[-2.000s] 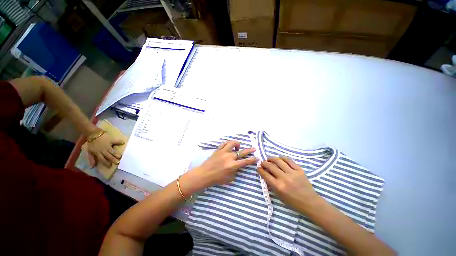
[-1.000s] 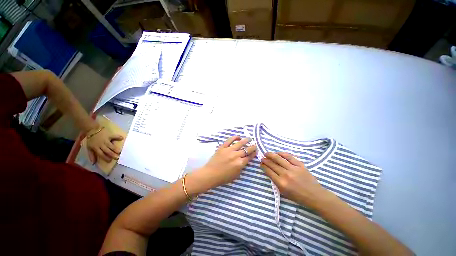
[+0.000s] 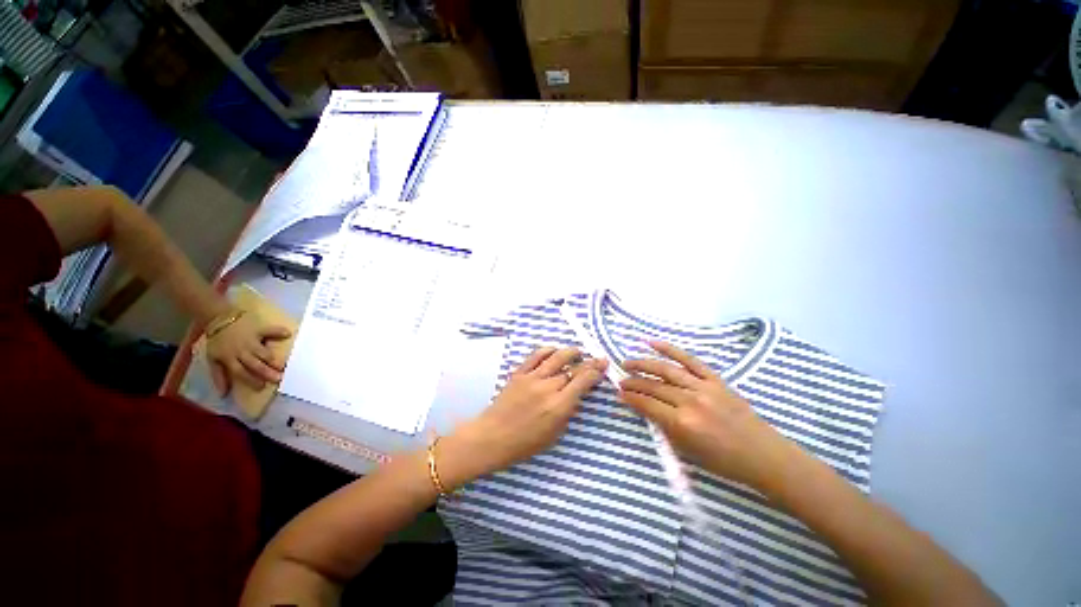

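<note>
A grey-blue and white striped T-shirt (image 3: 593,486) lies on the white table, its round neckband toward the back. A narrow white tape measure (image 3: 672,465) runs along the left side of the neckband, between my hands, and trails down the shirt front, blurred at its lower part. My left hand (image 3: 545,391) presses on the shirt and tape left of the neckband, fingertips at the tape. My right hand (image 3: 682,403) pinches the tape just right of it, by the neckband's front curve.
A printed sheet (image 3: 368,344) lies at left, before a clipboard with curled papers (image 3: 320,178). Another person's hand (image 3: 247,352) rests on a yellow-tan card (image 3: 255,401) at the near left corner. A ruler strip (image 3: 338,441) runs along the near edge. Cartons (image 3: 782,42) stand behind the table.
The tape's hanging part has swung and blurred. My right hand's fingers have spread a little beside the neckband. My left hand stays by the neckband. The other person's hand has stayed on the card.
</note>
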